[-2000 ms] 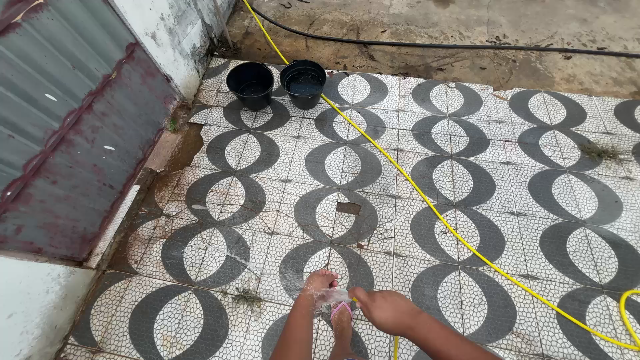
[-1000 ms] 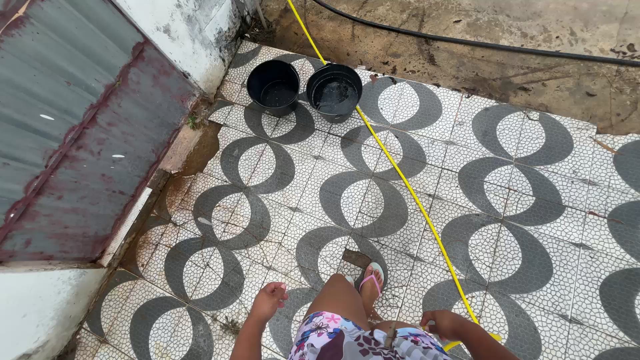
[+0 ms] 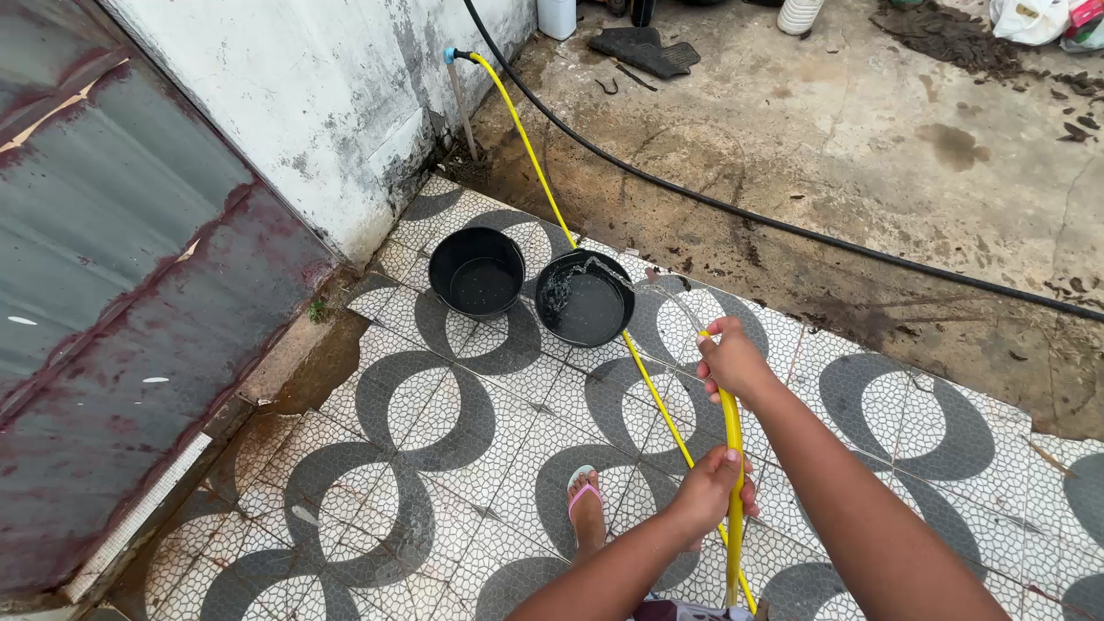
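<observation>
My right hand (image 3: 735, 360) grips a yellow garden hose (image 3: 731, 424) just below its open end. Farther down the same hose, my left hand (image 3: 712, 490) is closed around it. A clear stream of water (image 3: 668, 296) arcs from the hose end into the right black plastic bucket (image 3: 585, 297), where the surface is stirred up. Beside it on the left stands another black plastic bucket (image 3: 477, 272), with dark water or a wet bottom inside; which one, I cannot tell. Both stand on the patterned tile floor.
The hose runs behind the right bucket to a blue fitting (image 3: 449, 55) by the white wall (image 3: 285, 95). A black hose (image 3: 690, 191) crosses the concrete. A corrugated metal gate (image 3: 129, 285) stands left. A flip-flopped foot (image 3: 586, 504) is below the buckets.
A second ago my hands were apart near my lap; now both are forward on the yellow hose. Water now runs into the right bucket. The view has shifted.
</observation>
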